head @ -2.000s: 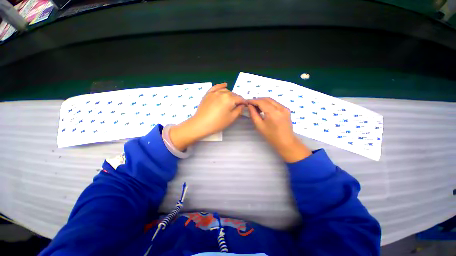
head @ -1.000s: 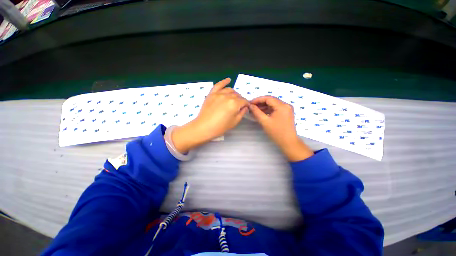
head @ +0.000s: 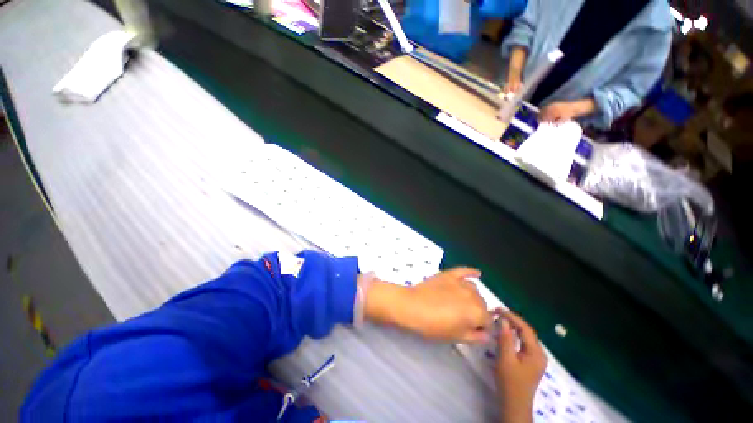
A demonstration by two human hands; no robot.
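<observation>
A white adhesive sheet with small blue marks [head: 330, 202] lies on the ribbed bench, its right end beside my left wrist. A second blue-marked adhesive sheet [head: 561, 396] lies partly under my hands and runs out of the picture at the bottom right. My left hand [head: 442, 307] is over the near end of the second sheet, its fingertips meeting those of my right hand [head: 518, 359]. The fingertips are pinched close together; whether they hold anything small is too blurred to tell. My right forearm is cut off by the bottom edge.
The ribbed bench [head: 149, 182] borders a dark green conveyor belt [head: 347, 140]. A crumpled white cloth or paper [head: 97, 66] lies at the far bench end. A white scrap [head: 561, 330] lies on the belt. Across it, a person's hands [head: 568, 110] are at a metal frame [head: 462, 73], near a clear plastic bag [head: 636, 178].
The view has swung left and tilted, so sheets and hands appear lower right and the people's side across the belt shows. My fingertips are still together over the second sheet.
</observation>
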